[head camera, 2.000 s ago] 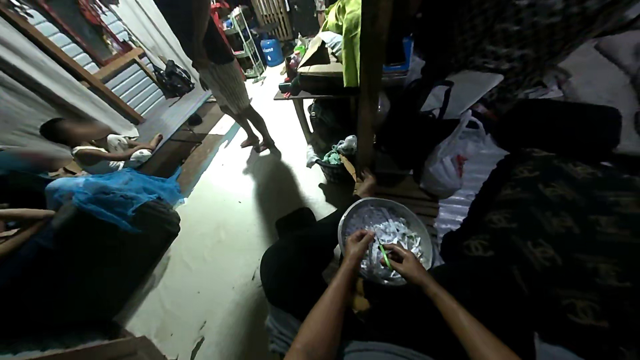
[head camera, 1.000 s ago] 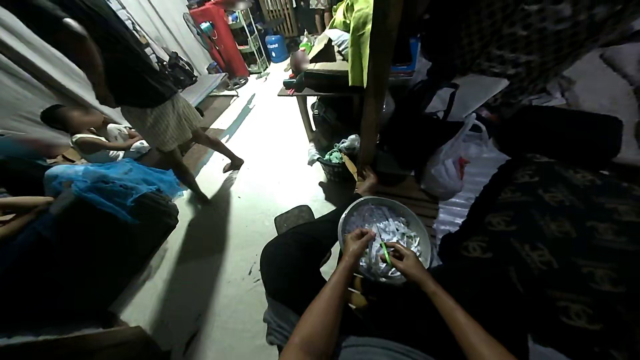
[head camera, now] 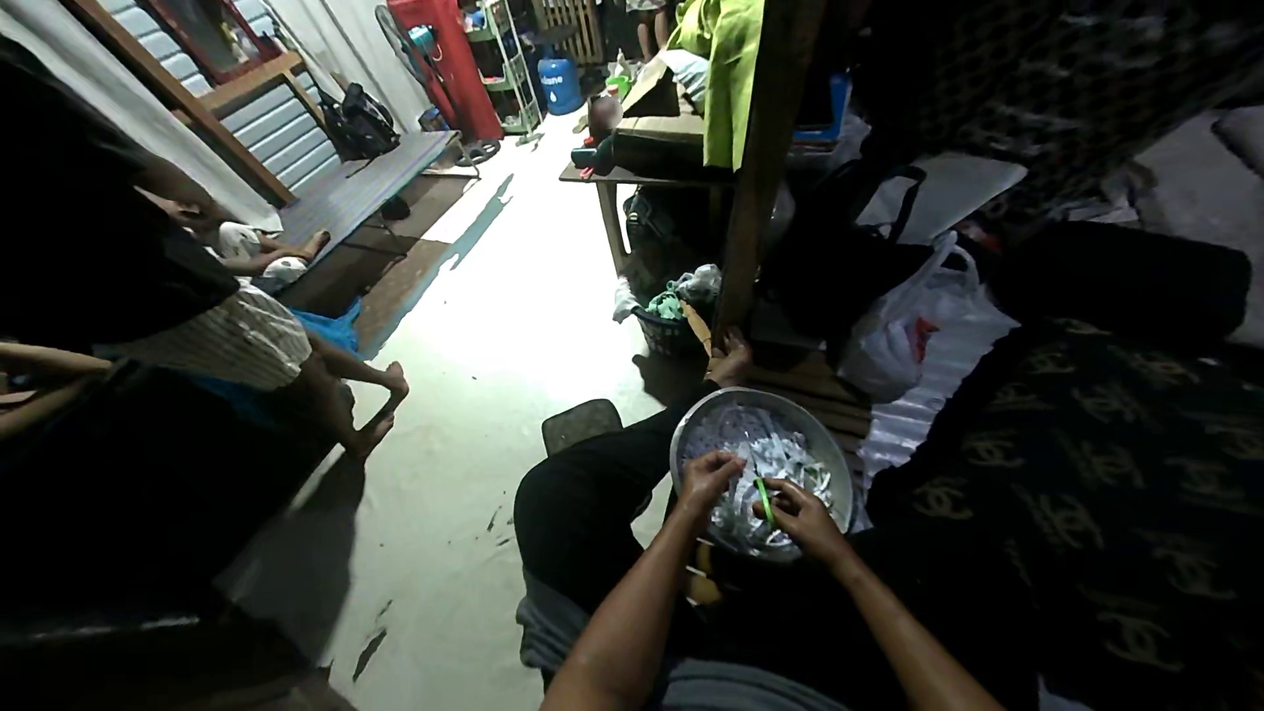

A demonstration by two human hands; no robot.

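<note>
A round metal basin (head camera: 841,464) rests on my lap, filled with thin whitish strips (head camera: 785,464) that look like cut plastic or paper. Over its left half, my left hand (head camera: 713,479) pinches a small pale piece between thumb and fingers. My right hand (head camera: 798,515), over the basin's lower right, grips a small tool with bright green handles (head camera: 765,500), which looks like scissors. Its dark tip points up toward the piece at my left fingertips. Whether the blades touch that piece is too small to tell.
A waste basket (head camera: 664,336) with rubbish stands beside a wooden post (head camera: 768,178) and a cluttered table (head camera: 647,176). A white plastic bag (head camera: 894,341) lies right of the basin, near dark patterned fabric (head camera: 1076,474). At the left, a person (head camera: 232,336) in pale shorts is close by.
The standing person in shorts has come from the back of the floor to the near left, now partly covering the seated person and the blue plastic. My hands stay over the basin.
</note>
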